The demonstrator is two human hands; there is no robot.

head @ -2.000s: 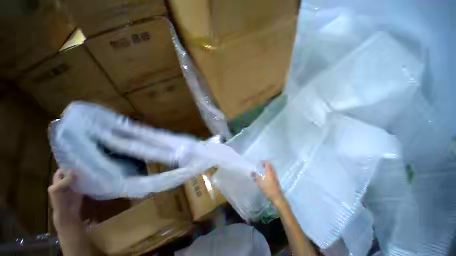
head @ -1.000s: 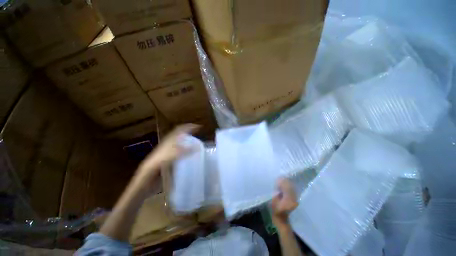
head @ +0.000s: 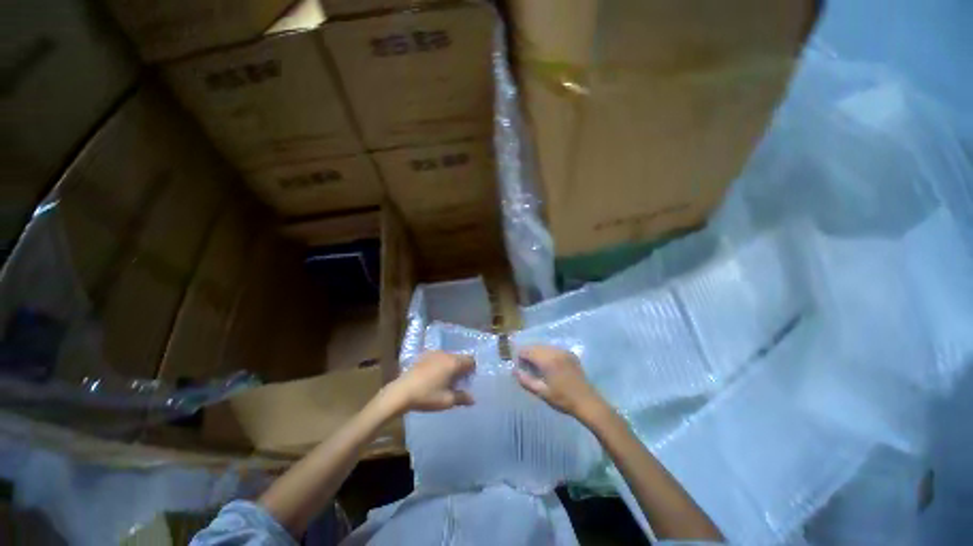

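Observation:
A ribbed clear-white air-column bag (head: 480,443) hangs flat at my lap, with a folded part behind it leaning against the carton edge. My left hand (head: 437,382) grips its upper edge left of the middle. My right hand (head: 549,375) grips the same edge a little to the right, fingers curled on the film. The bag's right side runs into a strip of joined bags. No panel shows in this bag.
The deep source carton (head: 267,411) is at the left, with dark solar panels (head: 347,269) inside. Cartons (head: 437,176) are stacked ahead, with stretch film (head: 517,192) hanging between them. A pile of air-column bags (head: 768,395) covers the right.
The bag strip, earlier swung out to the left, now lies at my lap. My hands have come close together on its upper edge. The view has shifted, showing more of the source carton.

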